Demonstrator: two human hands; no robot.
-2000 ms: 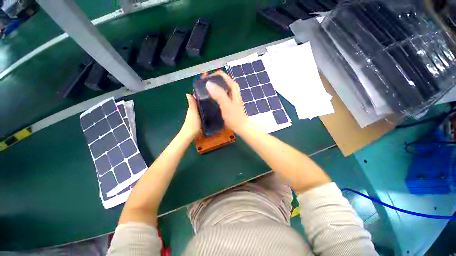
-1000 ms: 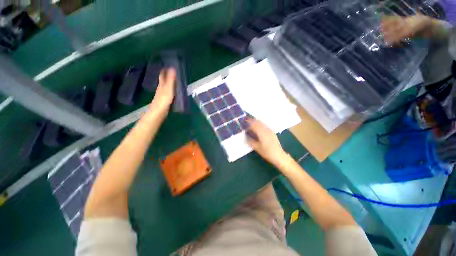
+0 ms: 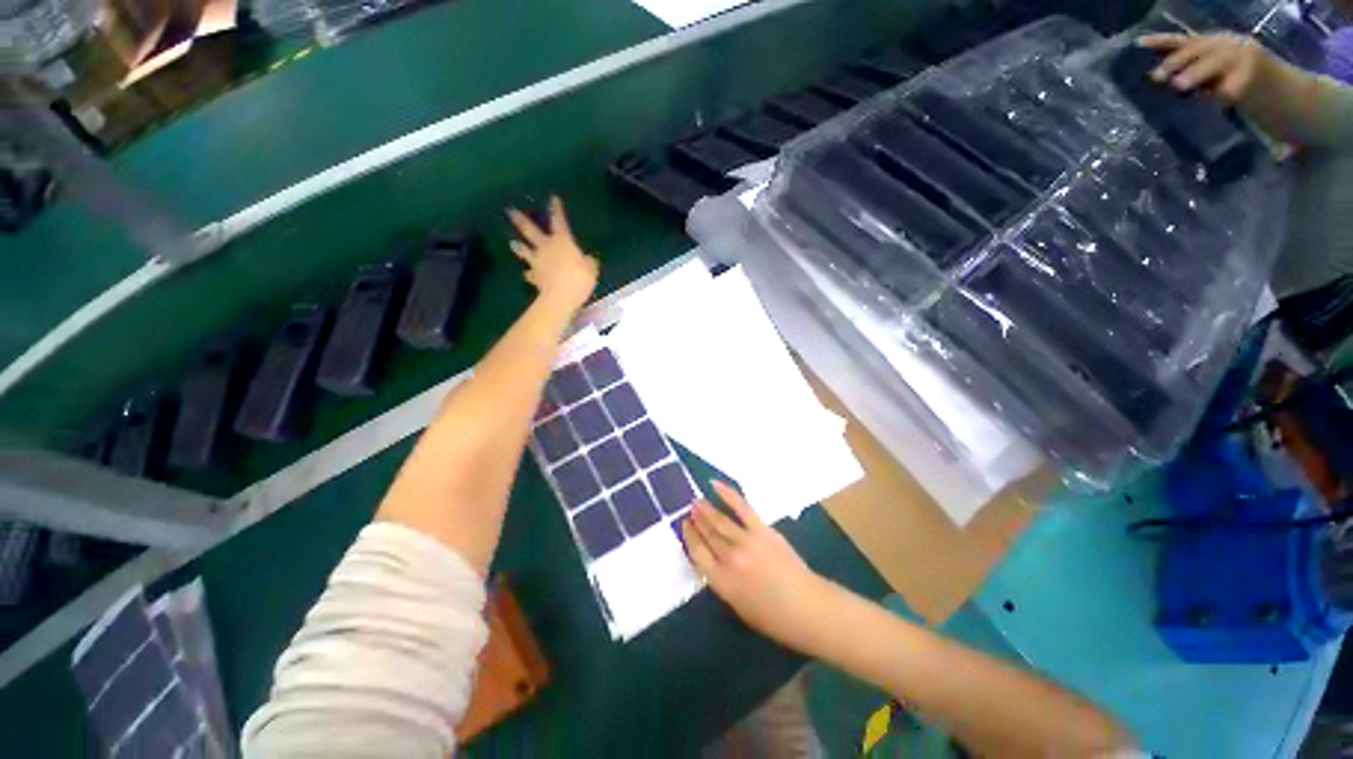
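My left hand (image 3: 555,264) is stretched over the green conveyor, fingers spread and empty, to the right of a row of black housings (image 3: 438,292). My right hand (image 3: 754,567) is at the lower right edge of the pad sheet (image 3: 641,590). Its fingertips pinch a dark adhesive pad (image 3: 689,540) at the sheet's edge; how far the pad is peeled is hidden. The orange fixture (image 3: 509,667) lies on the green worktop, partly covered by my left sleeve, with no housing visible on it.
White backing paper (image 3: 742,389) lies beside the pad sheet, over brown cardboard (image 3: 908,552). A clear blister tray (image 3: 950,282) with black housings is at right, where another person's hand (image 3: 1209,67) holds a housing. Another pad sheet (image 3: 141,690) is at lower left. A grey post crosses the left side.
The housing was in my hands over the fixture, then in my left hand at the conveyor; my left hand has let it go. My right hand moved to the pad sheet. The view has shifted.
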